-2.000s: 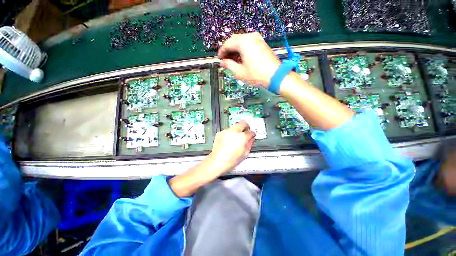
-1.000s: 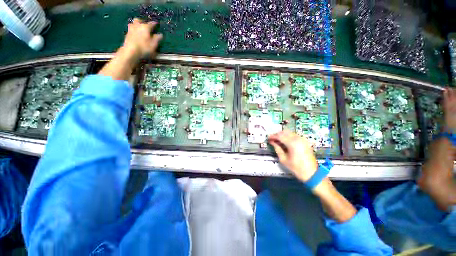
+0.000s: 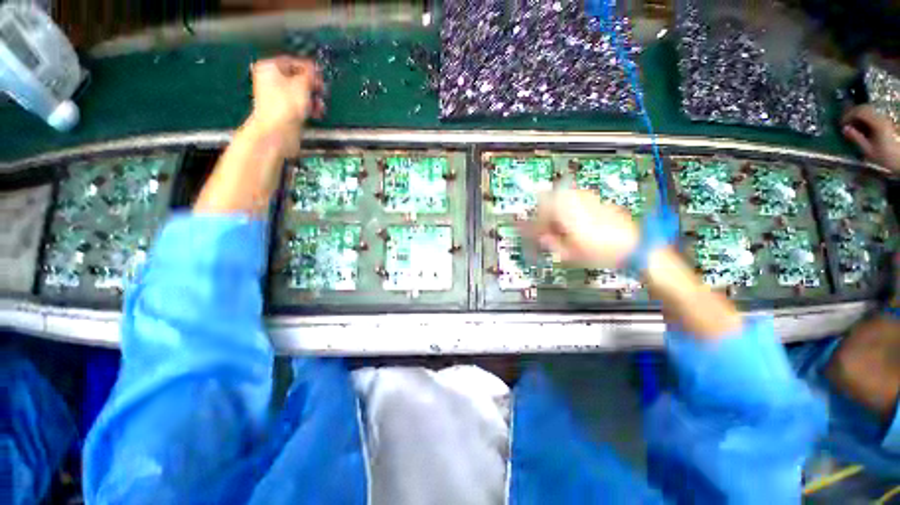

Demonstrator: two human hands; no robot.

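Green circuit boards (image 3: 418,258) lie in dark-framed pallets (image 3: 472,227) on the line in front of me. My left hand (image 3: 288,87) is over the green mat at the left edge of the loose component pile (image 3: 370,71), fingers curled; whether it holds a part is too small to tell. My right hand (image 3: 582,229), blurred, is above the boards of the middle-right pallet and partly hides them. A blue wrist strap (image 3: 655,235) with a blue cord is on my right wrist. Any part in its fingers cannot be made out.
Wide masses of dark and purplish components (image 3: 538,59) lie on the green mat (image 3: 168,91) behind the rail. A white fan (image 3: 37,64) stands at the far left. Another person's hand (image 3: 872,133) is at the right edge. The pale front rail (image 3: 434,333) runs before my lap.
My right hand has moved up from the lower board to above the pallet's middle. My left hand remains by the loose pile, its fingers more curled. The other person's hand has moved up to the mat.
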